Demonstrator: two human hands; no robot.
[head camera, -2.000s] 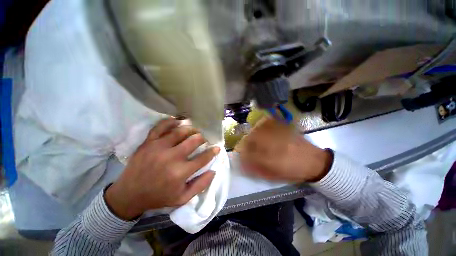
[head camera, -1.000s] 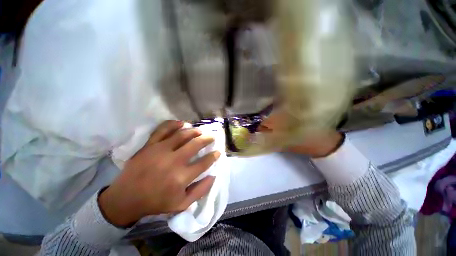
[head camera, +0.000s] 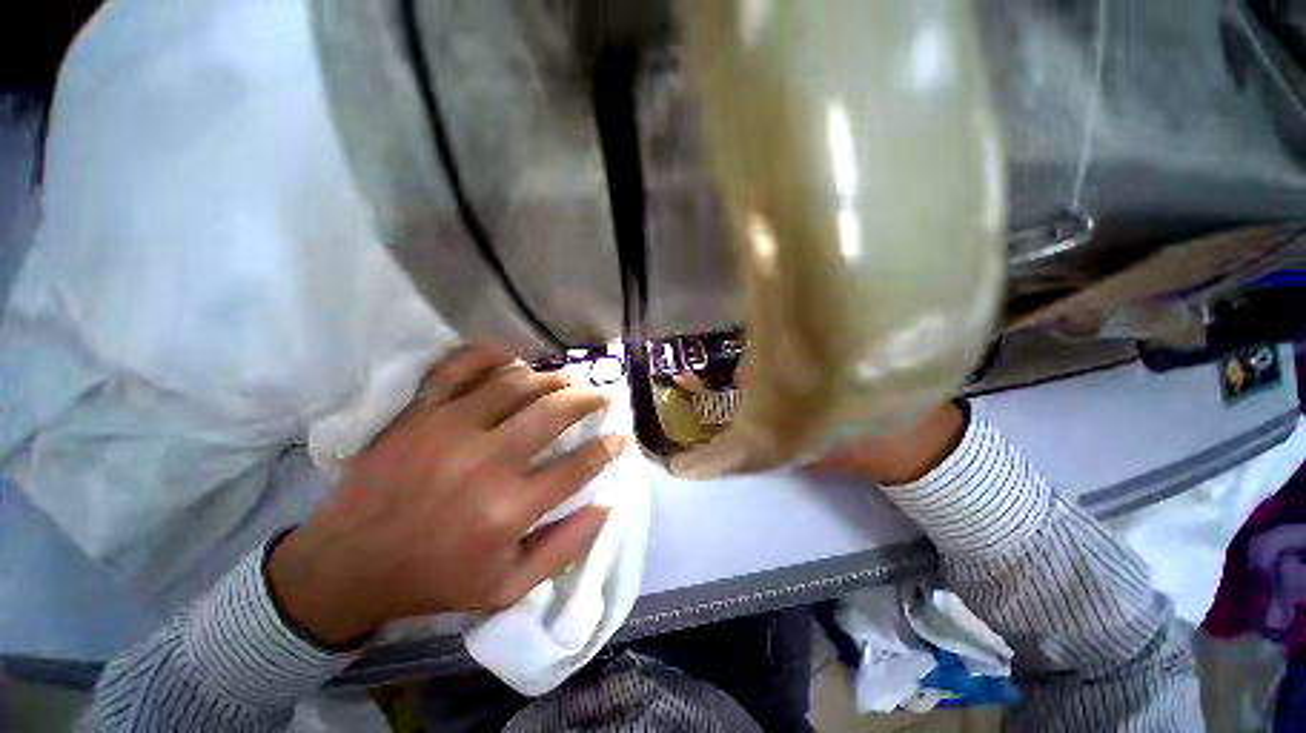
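The white garment piece (head camera: 215, 244) lies in a large soft heap left of the machine. Its rounded layered end (head camera: 562, 630) hangs over the table's front edge. My left hand (head camera: 458, 487) presses the narrow cloth flat, fingertips close to the presser foot (head camera: 609, 365). The grey machine head (head camera: 530, 158) and the thick cream curved guard (head camera: 874, 215) fill the top middle. My right hand (head camera: 895, 447) is mostly hidden behind the guard; only its back near the wrist shows, and its fingers cannot be made out. The yellowish needle plate area (head camera: 690, 408) shows between the hands.
The pale table (head camera: 774, 523) has a grey front edge. A brown cardboard piece (head camera: 1146, 279) and a dark item with a small picture label (head camera: 1250, 372) lie at the right. White and blue scraps (head camera: 931, 659) and purple cloth (head camera: 1272, 566) are below the table.
The view has shifted, so the machine head and guard now cover the right hand, tension knob and blue handles seen earlier. My left hand stays on the cloth by the presser foot.
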